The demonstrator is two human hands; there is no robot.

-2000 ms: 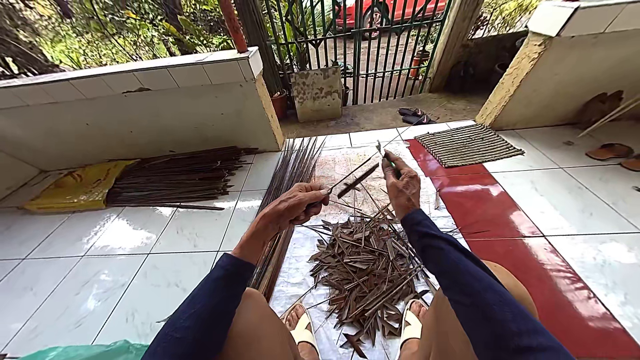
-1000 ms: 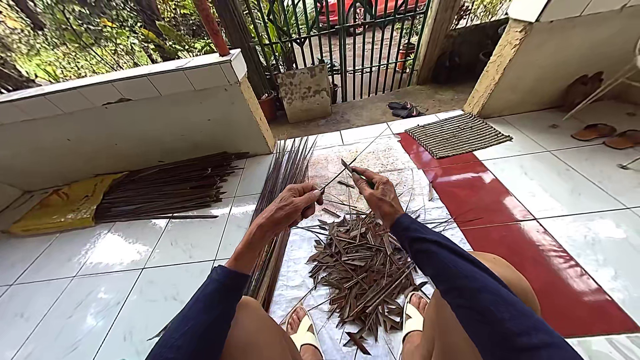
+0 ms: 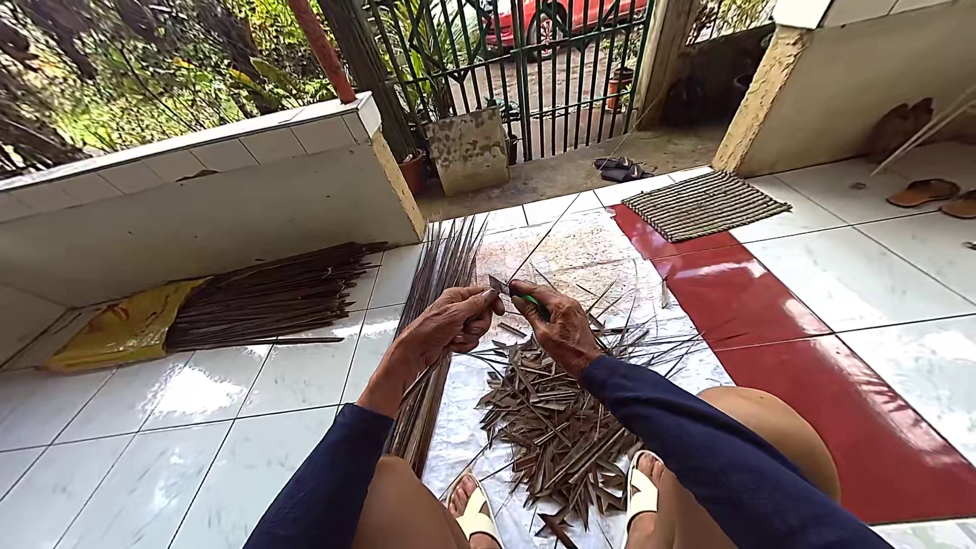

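Note:
My left hand (image 3: 456, 319) pinches a thin brown leaf midrib (image 3: 543, 242) that slants up and away to the right. In my right hand (image 3: 557, 316) is a small knife with a green handle (image 3: 536, 306); its blade (image 3: 498, 285) lies against the midrib by my left fingertips. Below both hands a heap of cut dry leaf pieces (image 3: 560, 415) lies on a white sheet (image 3: 465, 393) between my feet. A long bundle of thin dry leaf strips (image 3: 438, 286) lies along the sheet's left side, partly hidden by my left forearm.
More dark strips (image 3: 263, 297) lie on a yellow sack (image 3: 126, 328) at the left, near the low wall (image 3: 229, 213). A striped mat (image 3: 705, 204) lies ahead on the right. Beyond are black slippers (image 3: 621, 169) and a metal gate (image 3: 534, 76); brown sandals (image 3: 923, 192) lie at far right.
The dark leaf piece between my hands two seconds ago is no longer seen there. My hands have come together, with the knife now at my left fingertips.

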